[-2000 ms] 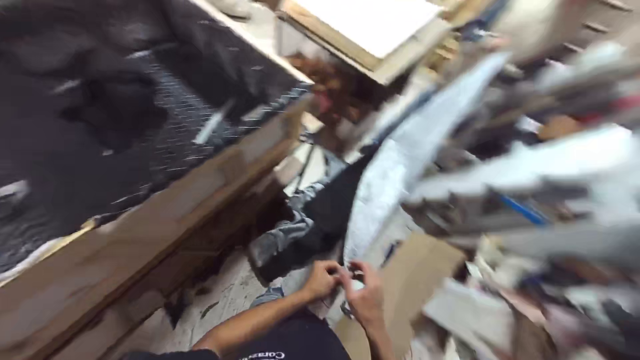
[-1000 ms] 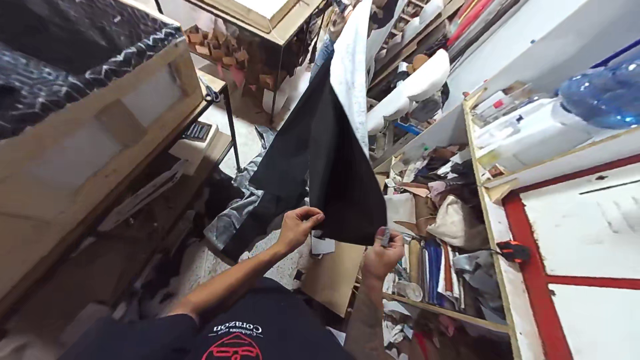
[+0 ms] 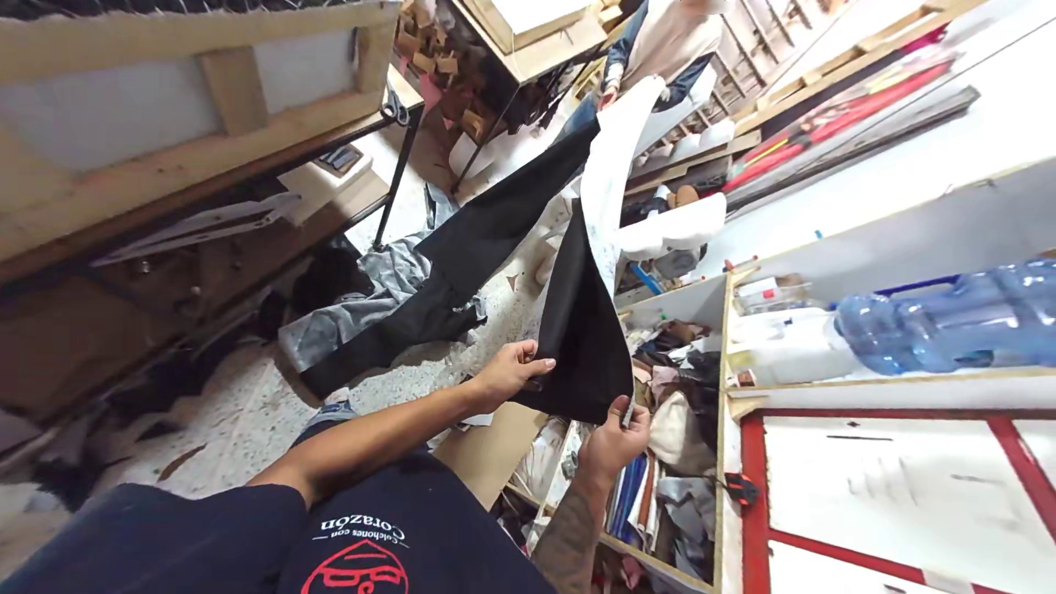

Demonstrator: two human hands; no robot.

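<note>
A long strip of black fabric with a white underside (image 3: pixel 582 338) stretches from my hands up towards another person (image 3: pixel 672 41), whose hand is at its far end. My left hand (image 3: pixel 518 371) pinches the near left edge between thumb and fingers. At the near right corner, my right hand (image 3: pixel 615 433) grips the same fabric. Between my hands the black face sags in a fold. Another black stretch (image 3: pixel 487 231) hangs to the left, down towards a crumpled grey fabric (image 3: pixel 330 326) by the floor.
On the left stands a wooden frame (image 3: pixel 231 91) on a table, with scissors (image 3: pixel 396 107) at the table's corner. Shelves of folded fabric (image 3: pixel 635 495) are at my right, below large blue plastic bottles (image 3: pixel 949 318). A red and black tool (image 3: pixel 741 489) hangs beside a red-framed white panel (image 3: pixel 874 478).
My hands, close together two seconds ago, are now apart, with the fabric opened between them. The other person has come into view at the far end. The view has turned to the right.
</note>
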